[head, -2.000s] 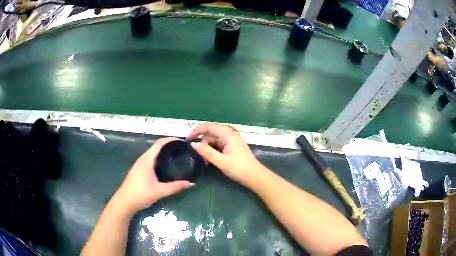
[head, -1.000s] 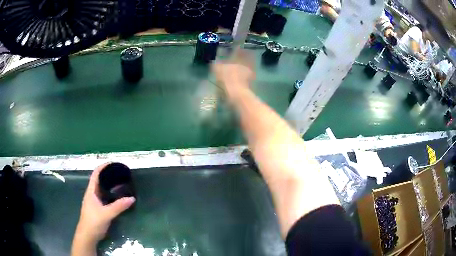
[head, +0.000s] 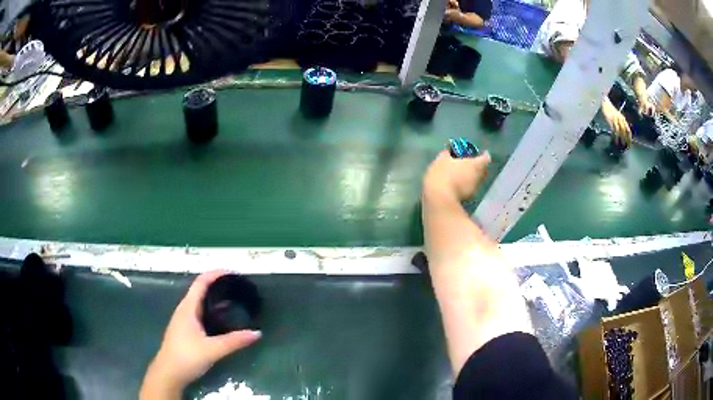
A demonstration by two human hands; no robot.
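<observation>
My left hand (head: 188, 348) holds a black open outer shell (head: 232, 305) low over the dark green bench at the lower left, its dark hollow mouth facing up. My right hand (head: 457, 178) is stretched over the green conveyor belt, with its fingers around a black inner unit (head: 463, 147) whose blue-glinting round face shows above the hand. Whether the unit is off the belt cannot be told. More units stand upright along the belt's far side, one with a blue glint (head: 319, 92) and one with a grey face (head: 200, 115).
A white post (head: 539, 133) slants up right of my right hand. A whitish rail (head: 328, 260) divides belt and bench. A black fan (head: 156, 39) hangs upper left. Dark shells lie left. A plastic bag (head: 551, 305) and cardboard bins (head: 649, 351) are right. People's hands work across the belt.
My right hand has left the shell, reached out over the belt and closed around a unit. My left hand keeps the shell, now lower left in view. The view has shifted, showing the fan.
</observation>
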